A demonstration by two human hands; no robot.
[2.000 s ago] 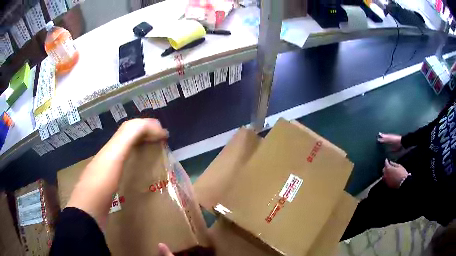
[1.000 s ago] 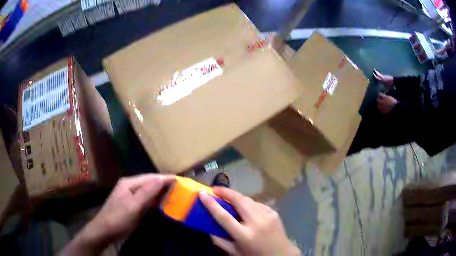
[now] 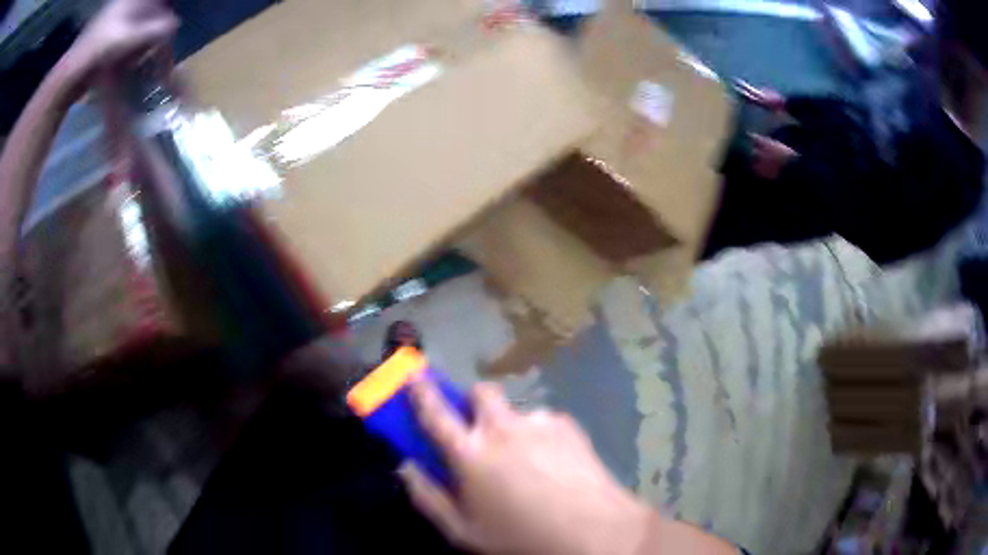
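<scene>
A large brown carton (image 3: 433,163) with a shiny taped strip lies in front of me. My right hand (image 3: 520,461), at the lower middle, grips a blue and orange tape gun (image 3: 385,382) below the carton's near edge. My left hand (image 3: 128,30) is raised at the upper left and blurred, its fingers closed on the end of a wide shiny strip of clear packing tape (image 3: 217,163). The strip has reddish edges and runs down across the carton's left side towards the tape gun. Its lower end is too blurred to tell.
A second brown carton (image 3: 650,119) with hanging flaps stands to the right. A brown parcel (image 3: 81,282) is at the left, partly behind the tape. A person in dark clothes (image 3: 867,163) is at the upper right. Stacked brown cardboard (image 3: 872,396) is at the lower right.
My left hand has moved from the tape gun to the upper left, with a strip of tape now stretched from it. The tape gun has moved slightly left in my right hand. The view has shifted.
</scene>
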